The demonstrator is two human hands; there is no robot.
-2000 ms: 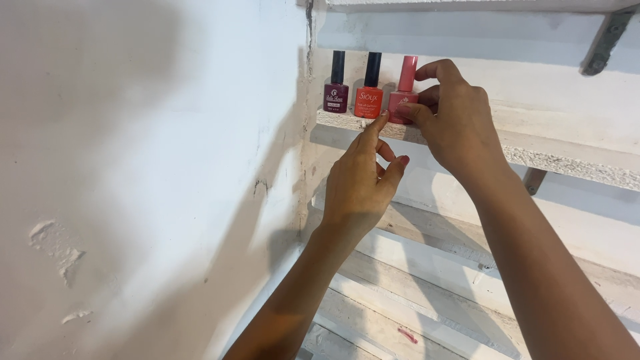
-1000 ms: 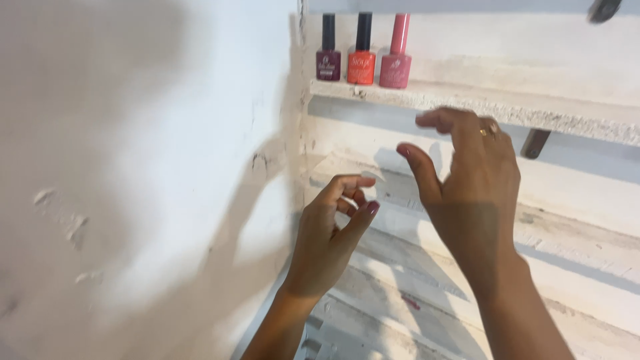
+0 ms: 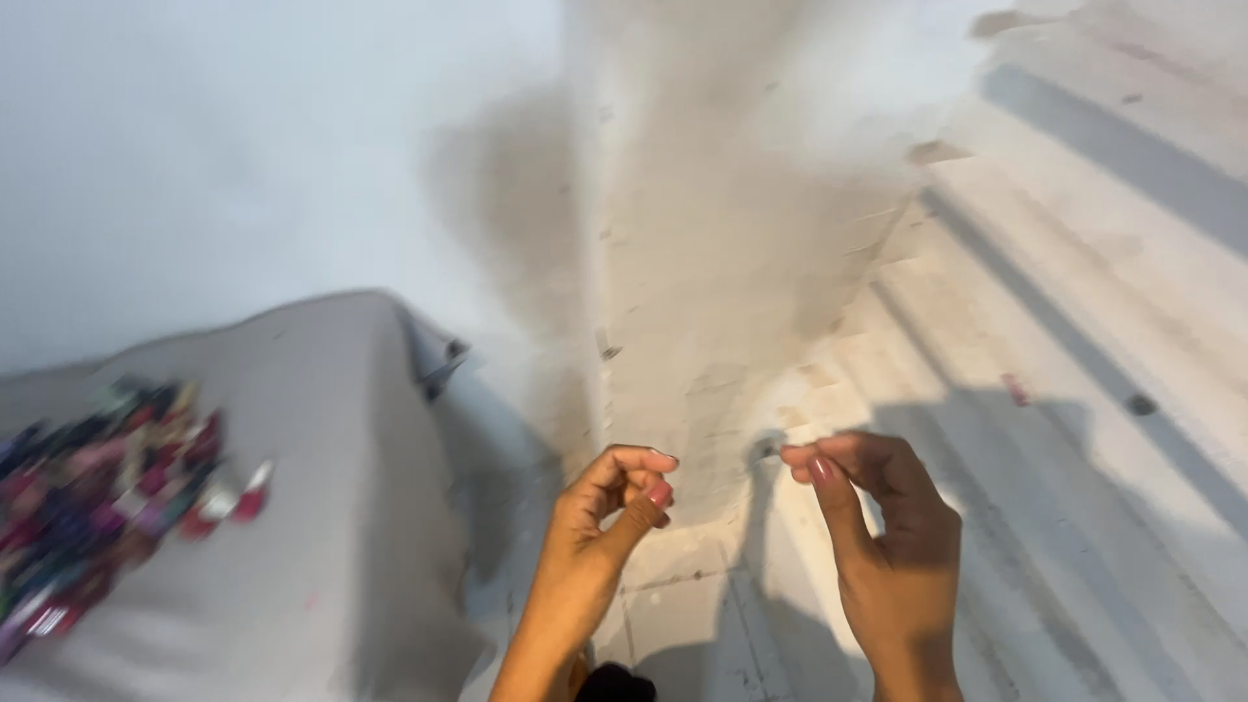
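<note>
Low in the view, my left hand (image 3: 600, 531) hangs in the air with its fingers loosely curled and holds nothing. My right hand (image 3: 882, 541) is to its right, its thumb and fingertips close together and nothing visible between them. Far from both hands, at the left, a blurred pile of nail polish bottles (image 3: 107, 487) in many colours lies on a surface covered with a grey cloth (image 3: 302, 507). The row of bottles on the shelf is out of view.
White wooden shelves (image 3: 1102, 244) run down the right side. A white wall (image 3: 721, 244) with a corner stands ahead, and floor tiles (image 3: 673, 604) lie below. The cloth-covered surface has its edge left of my left hand.
My right hand has let go of the pink bottle, which stood on the shelf beside a red and a dark one. The view has swung left and down to the pile.
</note>
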